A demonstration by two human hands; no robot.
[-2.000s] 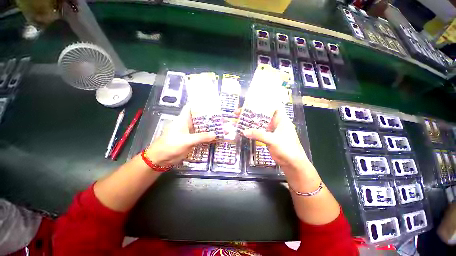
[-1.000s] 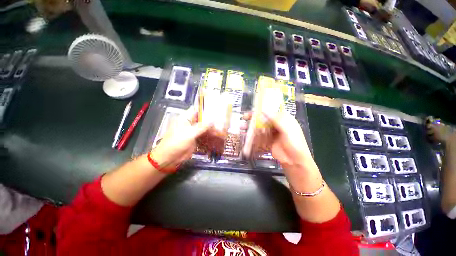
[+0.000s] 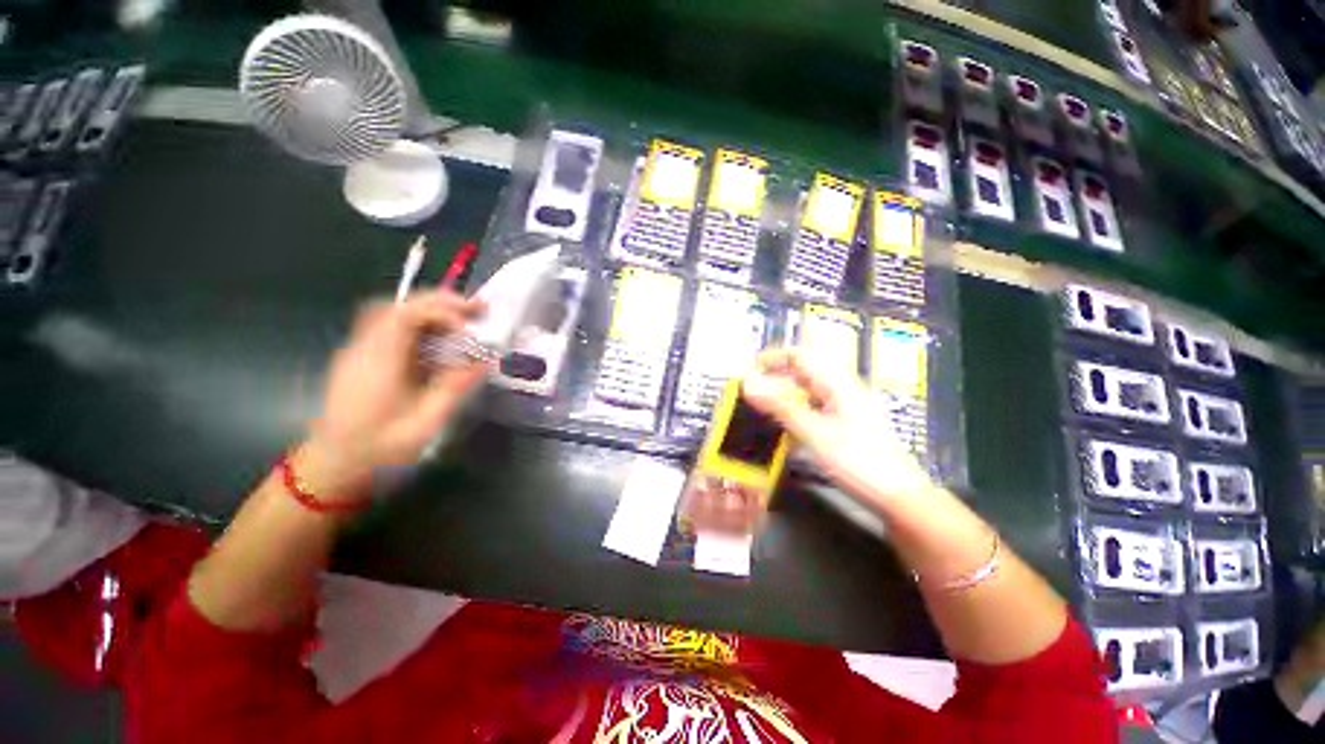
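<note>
My left hand [image 3: 390,390], blurred, is raised left of the clear tray [image 3: 946,313], its fingers closed on a curved white film or paper piece [image 3: 517,298] over the tray's left end. My right hand [image 3: 846,432] holds a keypad phone [image 3: 747,441] at the tray's near edge, its dark screen and yellow frame facing up. The phone's lower keypad part is blurred. In the tray, several phones [image 3: 670,189] lie front up with bright screens. Two phones at the left end [image 3: 564,182] lie back up. White slips [image 3: 644,509] lie on the bench below the tray.
A small white fan [image 3: 323,90] stands at the upper left. A white pen [image 3: 413,268] and a red pen [image 3: 461,268] lie between it and my left hand. Trays of phones lie to the right [image 3: 1126,393] and far side [image 3: 988,178]. Another person's arm shows at the right edge.
My hands have moved apart, the left leftwards with a white piece, the right down to the near edge with one phone. White slips now show on the bench. The view has shifted.
</note>
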